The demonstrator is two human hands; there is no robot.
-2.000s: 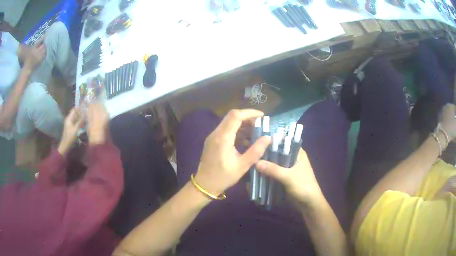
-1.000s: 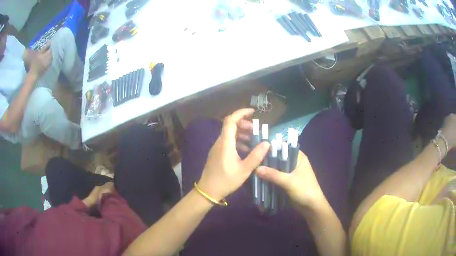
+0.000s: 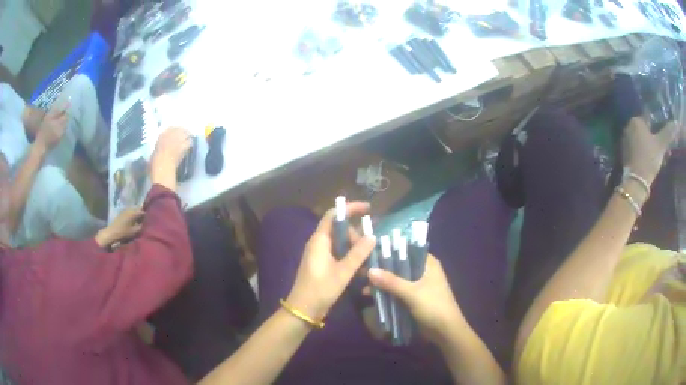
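Note:
My right hand [image 3: 421,293] holds a bunch of black rods with white ends [image 3: 390,301] above my lap, the white ends pointing up. My left hand [image 3: 323,263] is at the left side of the bunch. It holds one black rod [image 3: 341,230] between fingers and palm, set a little apart from the others. Its thumb touches another rod at the bunch's left edge. My fingers hide part of the rods.
The white-covered table [image 3: 271,113] holds rod bunches [image 3: 423,57], a coiled cable [image 3: 215,150] and bagged cable sets [image 3: 167,80]. A person in maroon [image 3: 98,278] reaches onto it at left. A person in yellow [image 3: 602,323] at right holds a clear bag [image 3: 662,75].
My left hand has shifted left with one rod, widening the gap from the bunch. The maroon-sleeved hand now reaches to the rods on the table. The person in yellow has raised a bag.

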